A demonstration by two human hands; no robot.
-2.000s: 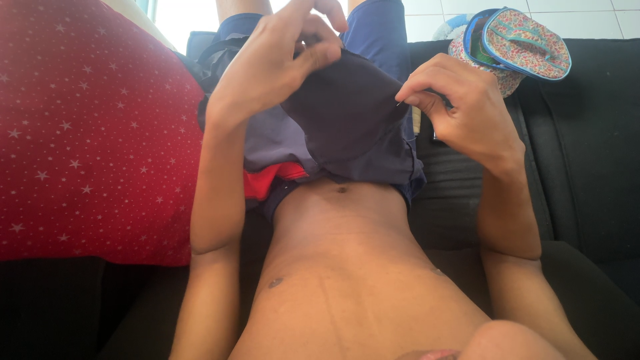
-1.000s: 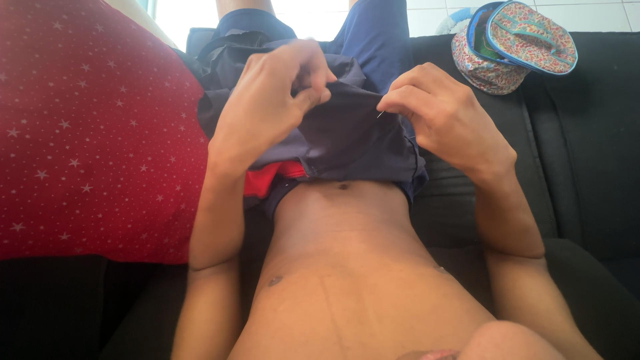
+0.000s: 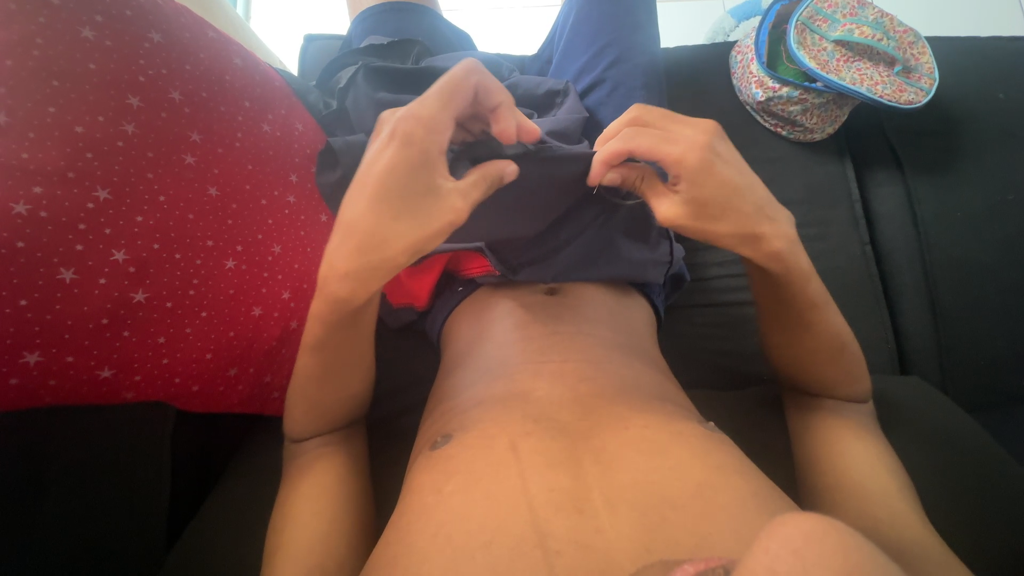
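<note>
Dark navy cloth (image 3: 552,200), apparently a garment with a red part (image 3: 440,276) at its lower left, lies over my lap. My right hand (image 3: 672,172) pinches the cloth's folded edge between thumb and fingers. A thin shiny point, like a needle tip (image 3: 595,190), shows just below those fingertips, beside a fine dark loop that may be thread. Above the cloth on the left is my left hand (image 3: 448,152), its thumb and index fingertip apart, with nothing visible between them. Whether its other fingers touch the cloth is hidden.
A red cloth with white stars (image 3: 168,216) covers the left side. I sit on a black sofa (image 3: 800,304). At the upper right, a floral zippered case (image 3: 792,104) stands with its lid open. Light floor tiles show beyond the sofa.
Two seconds ago the dark cloth was held up higher between both hands; now it lies lower. The left thumb and index finger have spread apart.
</note>
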